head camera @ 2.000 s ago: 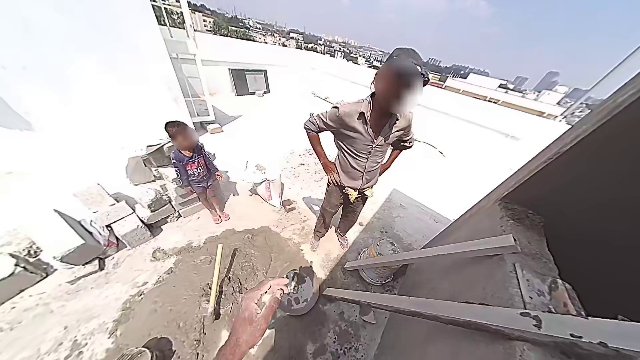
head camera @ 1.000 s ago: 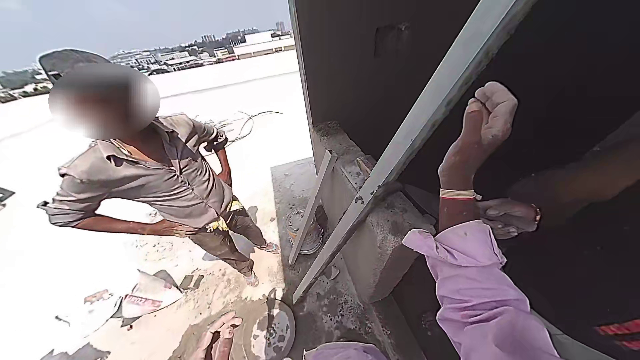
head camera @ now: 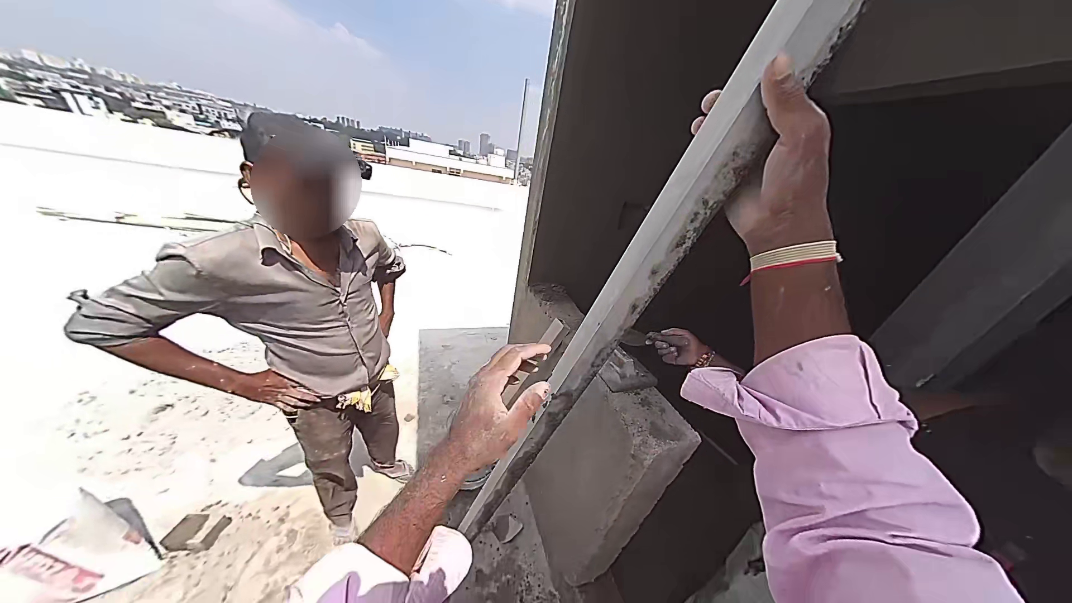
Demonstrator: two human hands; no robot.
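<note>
A long straight bar point(head camera: 662, 243), mortar-stained along its lower edge, slants from the upper right down to the lower centre. My right hand point(head camera: 787, 159) grips its upper part, thumb on the near side and fingertips showing past the far edge. Lower down, my left hand point(head camera: 494, 410) is beside the bar with fingers spread and curved; whether it touches the bar is unclear. Behind the bar, a co-worker's hand point(head camera: 678, 346) holds a trowel-like tool, partly hidden, near a mortar-covered ledge point(head camera: 624, 373).
A person point(head camera: 310, 301) in a grey shirt stands at left, hands on hips. A concrete block or sill point(head camera: 620, 469) juts out below the dark opening. A shorter strip point(head camera: 544, 343) leans behind my left hand. A printed sack point(head camera: 79, 557) lies at lower left.
My right hand, raised off the bar a second ago, now grips it. My left hand has risen from the bottom edge to beside the bar. The co-worker's hand now shows behind the bar.
</note>
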